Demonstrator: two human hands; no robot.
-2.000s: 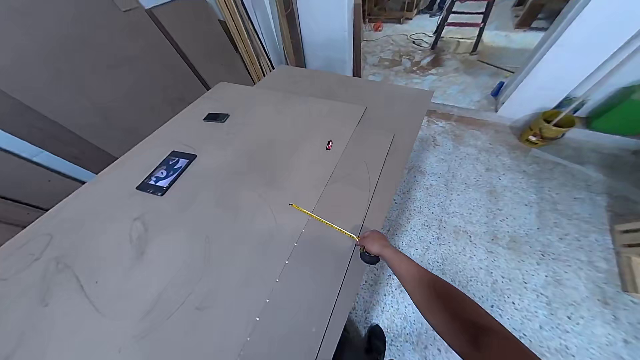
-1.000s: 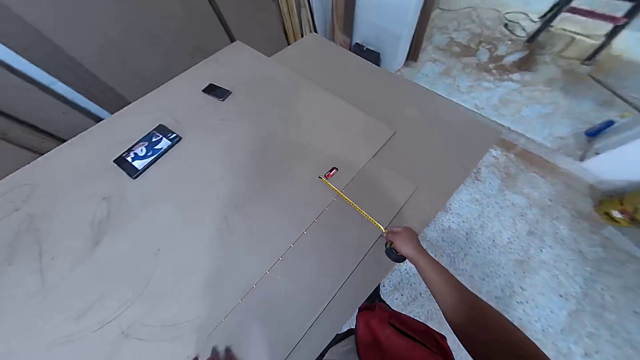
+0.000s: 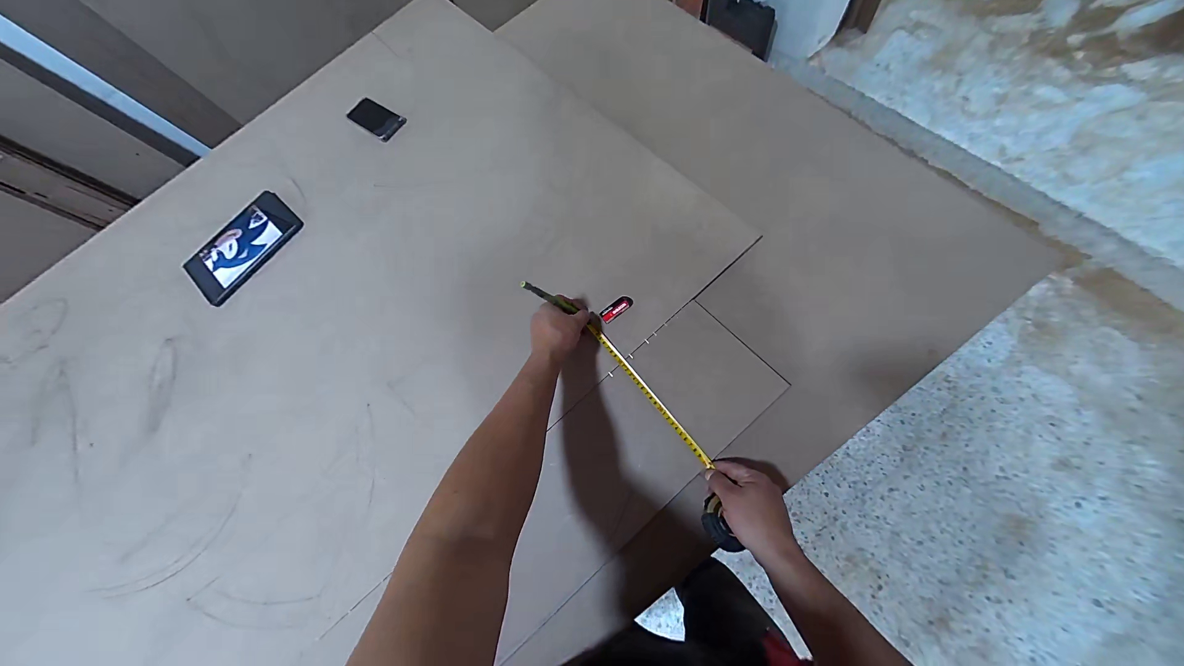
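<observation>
A yellow tape measure [image 3: 657, 400] lies stretched across a brown fibreboard sheet [image 3: 416, 370]. Its dark case sits in my right hand [image 3: 754, 507] at the board's edge, thumb on the blade. At the blade's far end is my left hand [image 3: 559, 331], its fingers closed on a slim green pencil [image 3: 538, 292] that points up and left. Whether these fingers also press the tape is hard to tell. Just right of my left hand lies a small red and black object [image 3: 616, 309]. Short marks cross a line on the board near the tape.
A phone with a lit screen [image 3: 242, 248] and a smaller dark phone [image 3: 376, 119] lie on the sheet. A lower board [image 3: 832, 231] extends beyond it at the right. Speckled floor [image 3: 971, 499] borders the boards. More panels stand at the upper left.
My left hand, only partly seen at the bottom edge a second ago, has come up to the tape's far end with the pencil. The view is now closer over the board.
</observation>
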